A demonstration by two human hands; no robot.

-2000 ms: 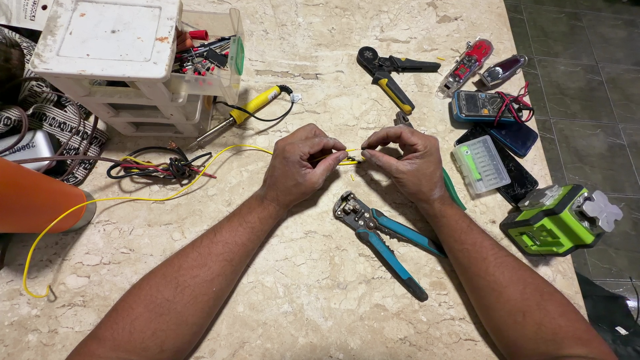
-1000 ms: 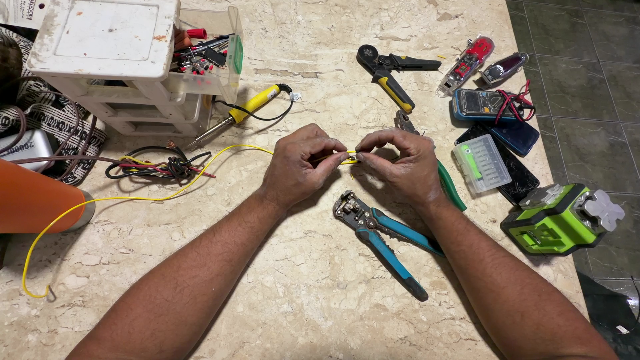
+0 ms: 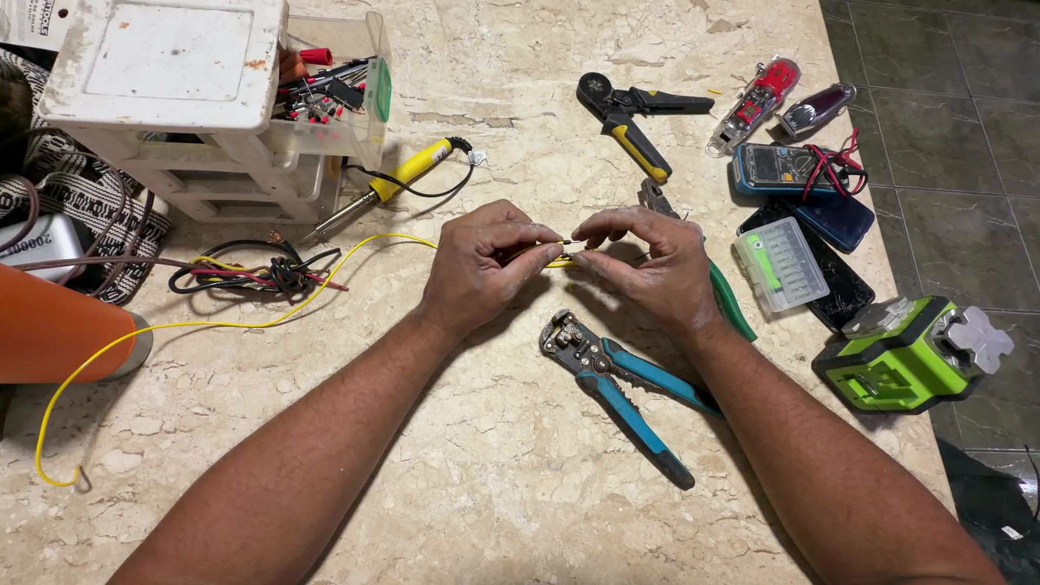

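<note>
Between the fingertips of my left hand [image 3: 496, 260] is a thin yellow wire [image 3: 276, 322], which trails left across the stone top in a curve. My right hand [image 3: 642, 260] pinches a small dark piece at the wire's working end; thin black and yellow strands show between the two hands, too small to tell apart. Just below my hands lies a wire stripper with teal handles [image 3: 630, 414], its jaws toward my fingers. Green-handled pliers [image 3: 727, 301] lie partly hidden behind my right hand.
A soldering iron [image 3: 414, 169] and a tangled wire bundle [image 3: 276, 272] lie left, by a plastic drawer unit [image 3: 175, 65] and an orange cylinder [image 3: 65, 325]. At right are a crimping tool [image 3: 638, 146], a multimeter [image 3: 772, 169], a clear bit case [image 3: 782, 264] and a green laser level [image 3: 886, 357].
My fingertips have parted slightly, and more of the thin strands shows between them. Both forearms are about where they were.
</note>
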